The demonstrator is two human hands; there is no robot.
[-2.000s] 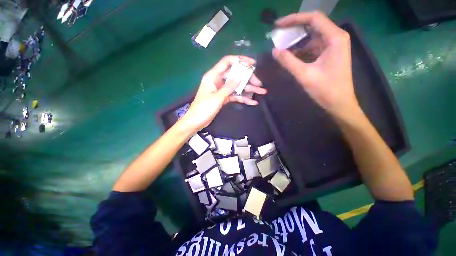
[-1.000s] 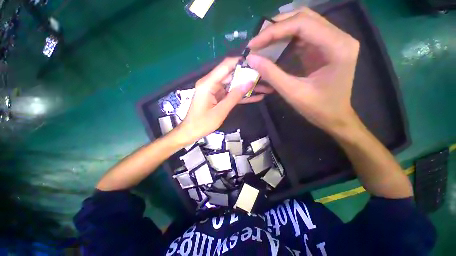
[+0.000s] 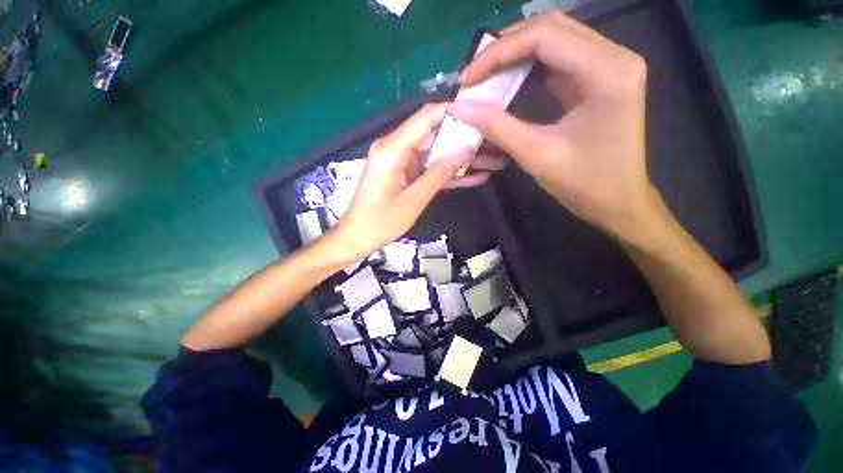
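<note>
My left hand [image 3: 397,180] holds a small white panel [image 3: 452,143] between thumb and fingers, above the divided black tray. My right hand [image 3: 582,120] holds a second pale panel with a dark edge [image 3: 497,86]. The two pieces meet end to end at the fingertips; my right thumb and fingers hide the joint. Below my left wrist, many pale and grey panels [image 3: 408,295] lie heaped in the left compartment of the tray [image 3: 754,203].
A blue-white patterned piece [image 3: 315,187] lies in the tray's upper left corner. A joined pair [image 3: 112,54] lies on the green bench at upper left. Small loose parts sit at the far left. Yellow tape [image 3: 638,356] and a dark ridged piece [image 3: 802,323] are at lower right.
My right hand has come left and down, bringing its panel against the one in my left hand. The view has shifted, and the joined pair at the top now barely shows.
</note>
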